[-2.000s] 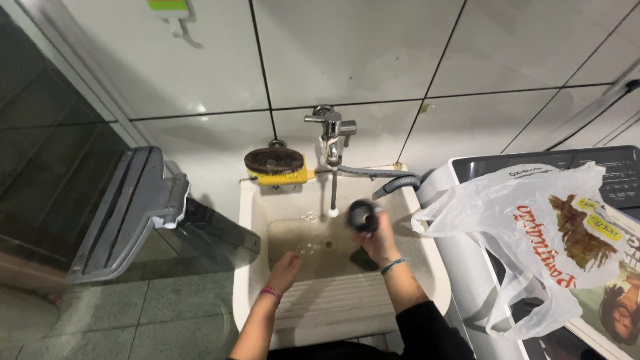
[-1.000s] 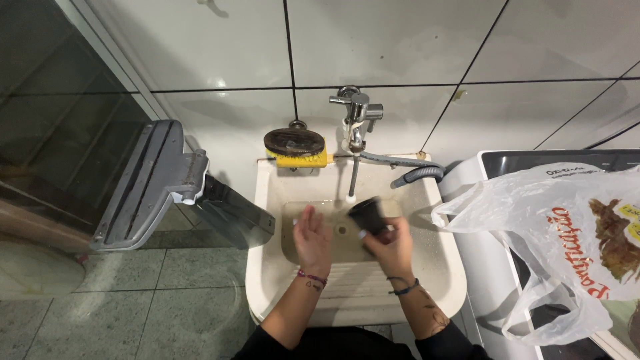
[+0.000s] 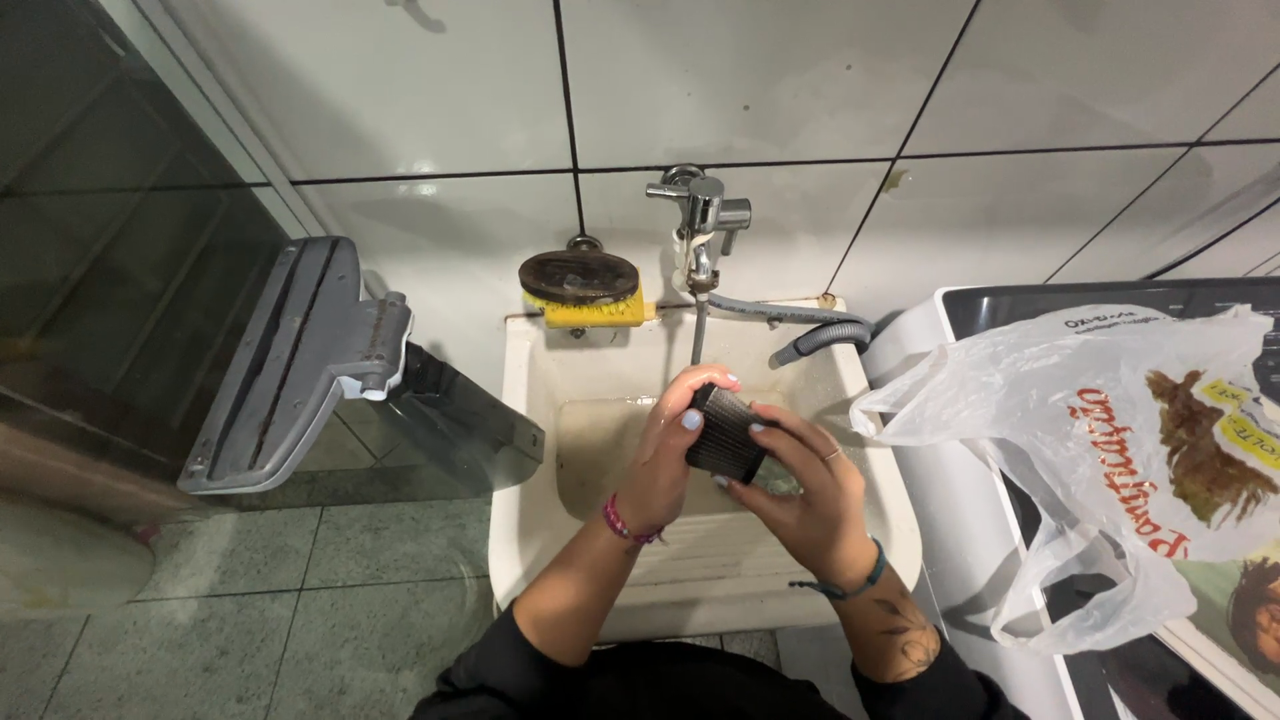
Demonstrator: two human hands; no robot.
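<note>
Both my hands hold a small dark cylindrical filter with a ribbed or mesh side (image 3: pixel 727 436) above the laundry sink (image 3: pixel 512 400). My left hand (image 3: pixel 668 445) grips its left side, thumb on the near face. My right hand (image 3: pixel 815 490) has its fingers on the right side and lower edge. Behind them a chrome faucet (image 3: pixel 706 205) on the tiled wall has a thin grey spout tube (image 3: pixel 700 335) pointing down toward the basin. Cloudy water (image 3: pixel 600 450) lies in the basin, and my hands look wet.
A dark oval brush (image 3: pixel 578 277) rests on a yellow brush (image 3: pixel 595 308) at the sink's back left edge. A grey corrugated hose (image 3: pixel 825 340) hooks over the back right. Left stands a dark bin (image 3: pixel 470 420) with a raised grey lid (image 3: pixel 290 370); right, a plastic bag (image 3: pixel 1020 400) lies on a white appliance (image 3: pixel 930 500).
My left hand, apart from the dark filter in both earlier frames, now grips it together with my right hand. The filter has turned so that its ribbed side shows.
</note>
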